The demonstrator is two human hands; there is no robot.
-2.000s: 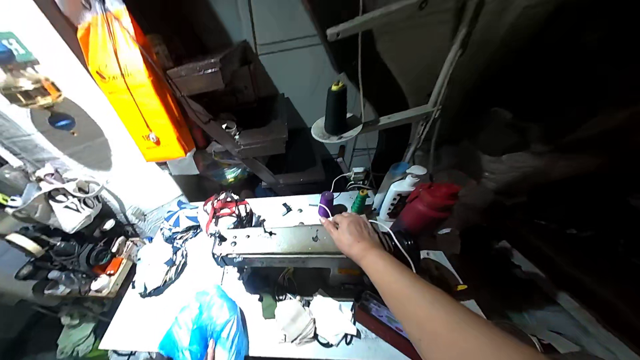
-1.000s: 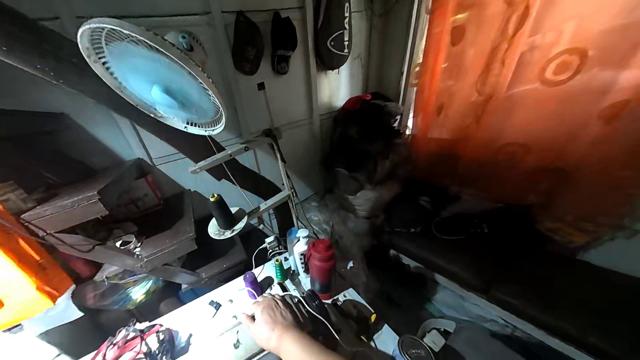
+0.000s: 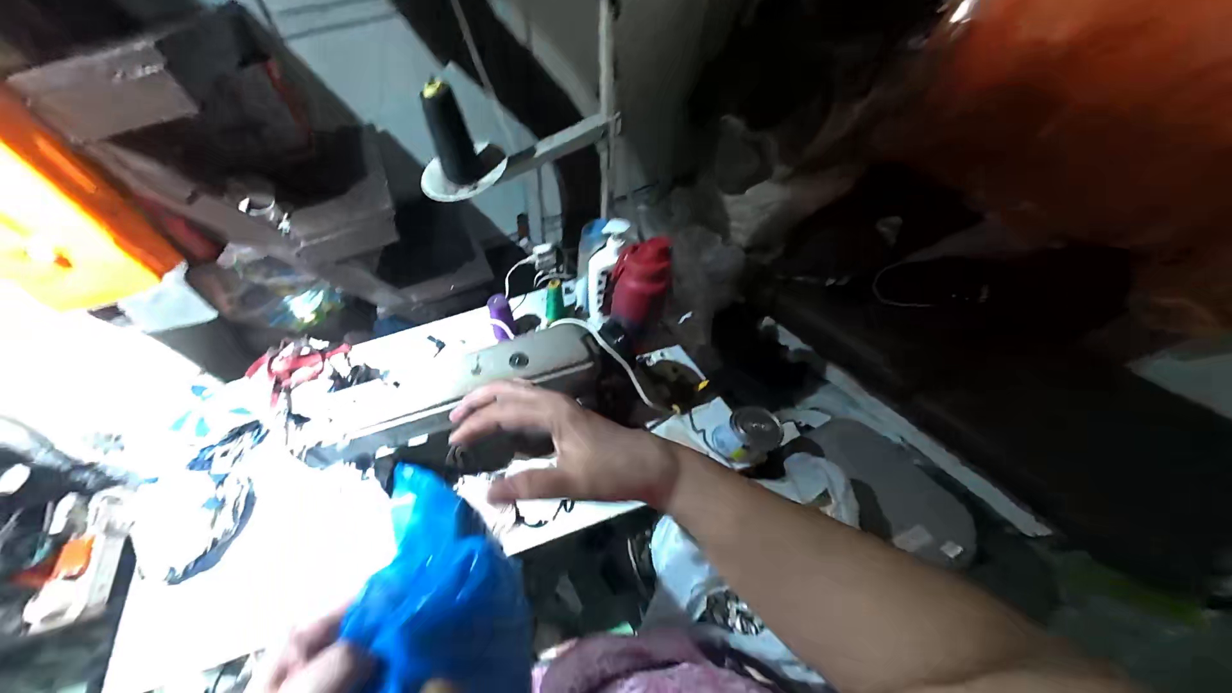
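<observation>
My right hand (image 3: 558,443) hovers with spread fingers over the front of the sewing machine (image 3: 481,380), holding nothing. At the lower left my left hand (image 3: 322,654), blurred and cut by the edge, grips a blue plastic bag (image 3: 443,587). Behind the machine stand a purple thread spool (image 3: 500,318) and a green thread spool (image 3: 554,301). A black thread cone (image 3: 450,135) sits on its round holder above them.
A red bottle (image 3: 641,284) and a white bottle (image 3: 604,269) stand behind the machine's right end. Red fabric (image 3: 300,366) and patterned cloth (image 3: 226,481) lie on the white table (image 3: 173,626). A tin can (image 3: 756,430) stands at right.
My right hand has left the machine's top near the purple spool and is now in front of it. The blue bag, on the table two seconds ago, is now in my left hand. The view has swung.
</observation>
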